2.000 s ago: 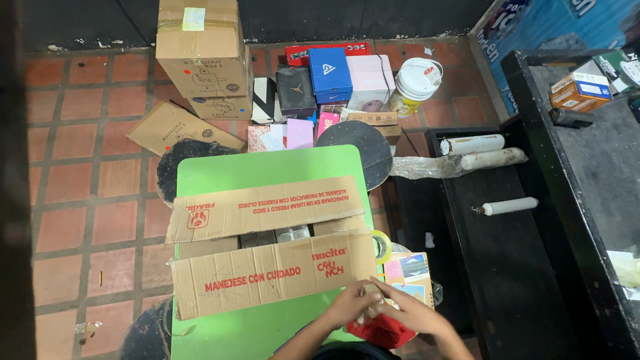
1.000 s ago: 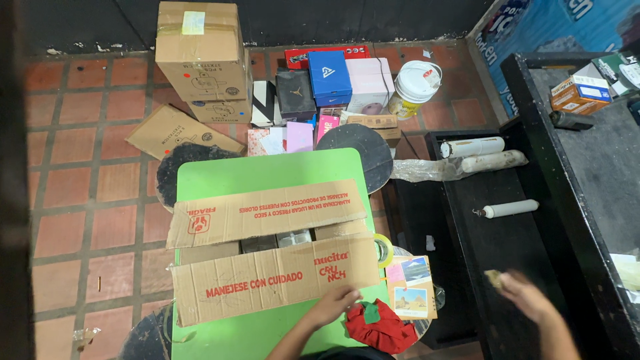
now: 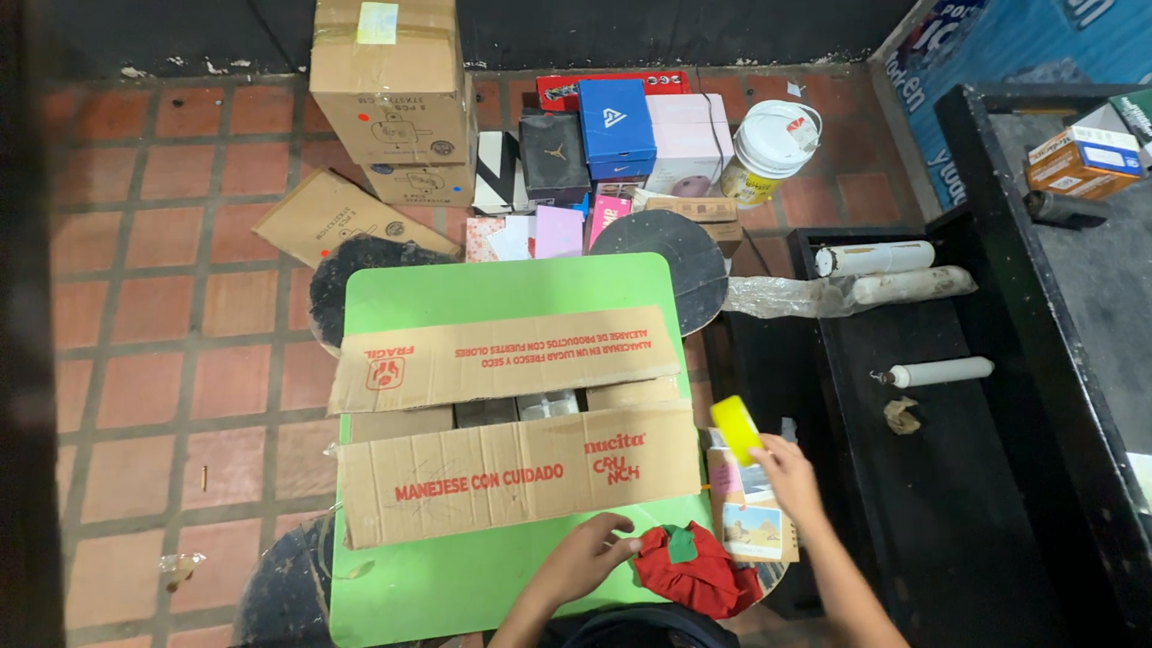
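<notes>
A cardboard box (image 3: 522, 475) with printed flaps lies on a green tabletop (image 3: 504, 279); between its flaps a gap shows grey items inside. My right hand (image 3: 785, 468), just right of the box, holds a roll of yellow tape (image 3: 736, 430) by its lower edge. My left hand (image 3: 589, 556) is over the table below the box's near flap, fingers spread, its fingertips beside a red cloth (image 3: 697, 576) with a green patch. Right of the box, partly behind my right hand, is a notebook or card (image 3: 754, 531) with pictures.
Stools (image 3: 661, 261) stand around the table. Cartons (image 3: 396, 81), shoe boxes (image 3: 616, 126) and a white bucket (image 3: 776, 144) are on the tiled floor beyond. At the right, black shelving (image 3: 936, 450) holds white cylinders (image 3: 940, 372) and a crumpled scrap (image 3: 901, 416).
The crumpled scrap has left my right hand and lies in the black shelving. My right hand has come back and lifted the yellow tape from beside the box. The red cloth was under my hands earlier.
</notes>
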